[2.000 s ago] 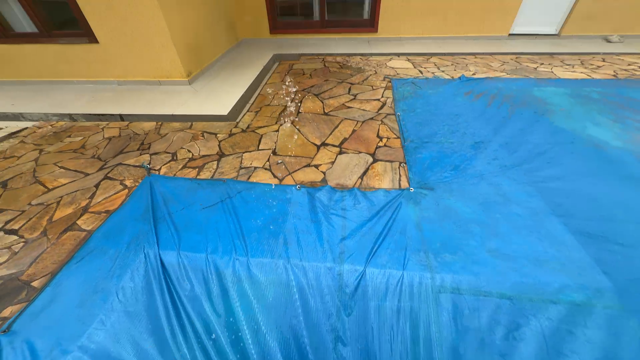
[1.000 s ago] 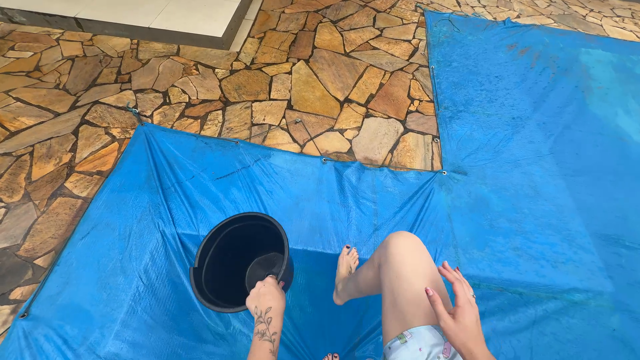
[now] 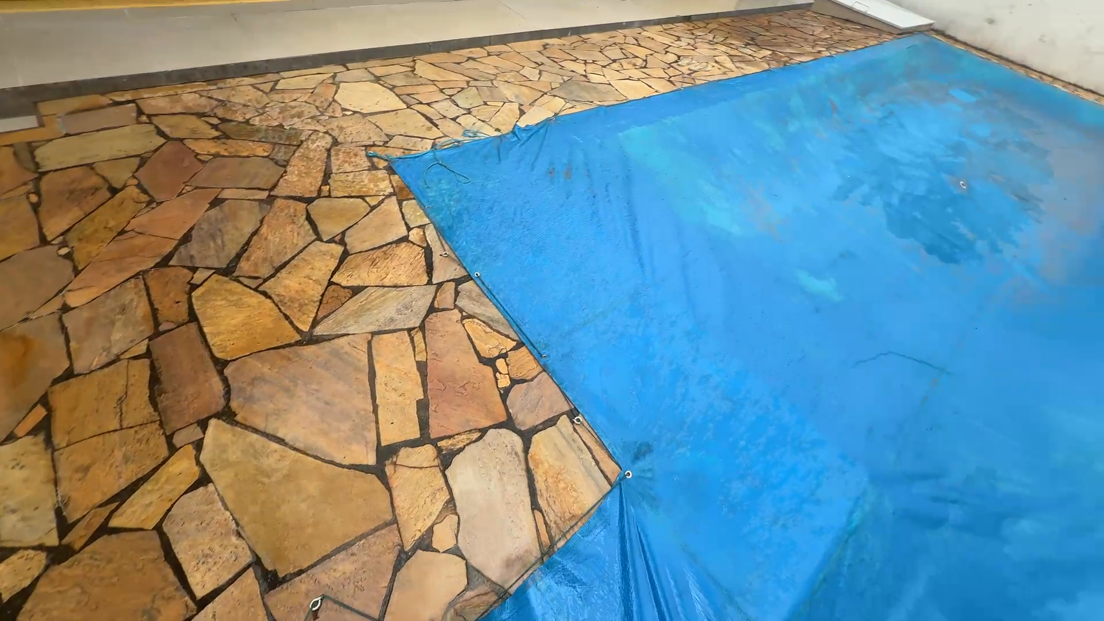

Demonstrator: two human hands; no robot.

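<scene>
Neither my left hand nor my right hand shows in the head view now. A large blue tarpaulin [image 3: 707, 285] spreads over the right half of the view, creased, with darker and paler patches toward the far right. Its edge runs along the stone paving, and a metal eyelet [image 3: 628, 474] sits at its inner corner. Below that corner the sheet falls in folds. A cord [image 3: 448, 172] lies at the tarpaulin's far left corner. The black bucket is out of view.
Irregular flagstone paving [image 3: 302, 405] fills the left side and runs along the far edge. A raised pale ledge [image 3: 345, 34] with a dark border lies beyond it. A metal hook or eyelet [image 3: 316, 604] stands in the paving near the bottom. A pale wall [image 3: 1026, 34] rises at the far right.
One second ago both hands, a bare leg and a black bucket in one hand were in view; none of them shows now. The view has swung toward the right part of the tarpaulin.
</scene>
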